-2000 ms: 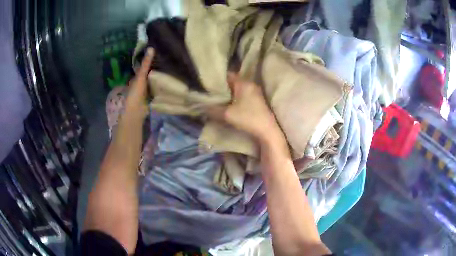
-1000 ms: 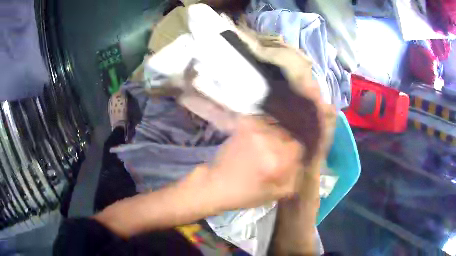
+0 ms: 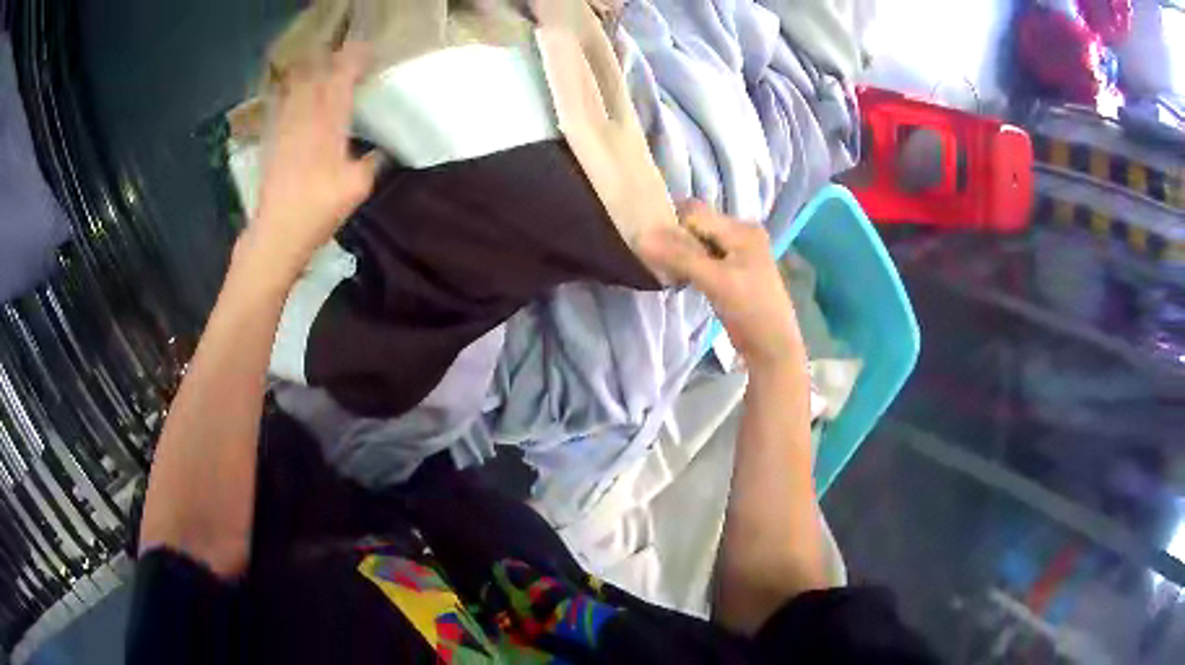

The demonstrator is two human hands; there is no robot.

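A dark brown fabric piece (image 3: 455, 247) lies spread over the pile, with a white piece (image 3: 461, 104) and a tan strip (image 3: 604, 143) along its far side. My right hand (image 3: 715, 260) grips the near right corner of the tan and brown fabric between thumb and fingers. My left hand (image 3: 305, 169) rests at the left end of the fabric, fingers apart and slightly blurred; whether it holds an edge cannot be told. Lavender-grey fabric (image 3: 598, 364) lies heaped beneath and beyond.
A teal basket (image 3: 884, 312) stands at the right, with cream fabric (image 3: 676, 481) hanging by it. A red plastic stool (image 3: 1007, 178) is on the floor behind. Shiny metal bars (image 3: 78, 325) run along the left. Yellow-black striped strips (image 3: 1105, 182) are at the far right.
My hands, crossed over a blurred white and brown bundle a second ago, are now apart. The dark brown piece is spread out between them. The view has shifted, so the basket sits higher.
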